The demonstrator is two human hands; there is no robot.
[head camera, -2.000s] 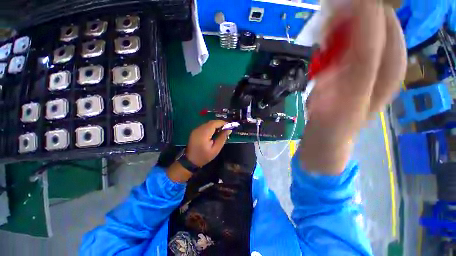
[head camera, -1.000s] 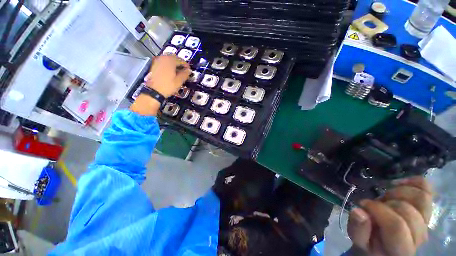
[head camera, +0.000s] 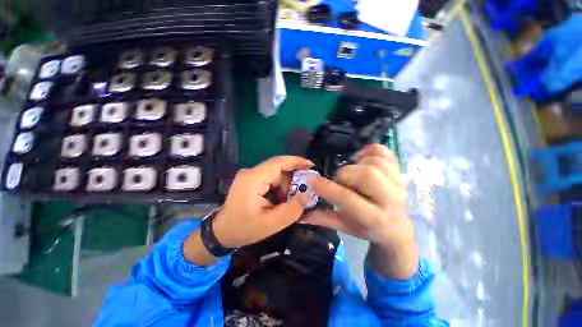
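A metal housing [head camera: 305, 188], whitish with a dark round centre hole, is held between both hands in front of the body. My left hand [head camera: 258, 201] grips it from the left with thumb and fingers. My right hand [head camera: 370, 198] touches it from the right, with fingertips on its face and edge. The black clamp fixture [head camera: 344, 137] stands just behind the hands, and its base is partly hidden by them. The black blister tray [head camera: 214, 153] on the left holds rows of similar housings.
Stacked black trays [head camera: 159, 22] rise behind the working tray. White paper [head camera: 271, 89] hangs beside them over the green mat [head camera: 252, 137]. A finned metal block [head camera: 312, 73] stands by the blue case [head camera: 367, 54]. A yellow-lined aisle [head camera: 466, 159] lies to the right.
My left hand has come back from the tray's left part to the front of the body with a housing. My right hand has moved from beside the fixture onto that housing. The view has turned right.
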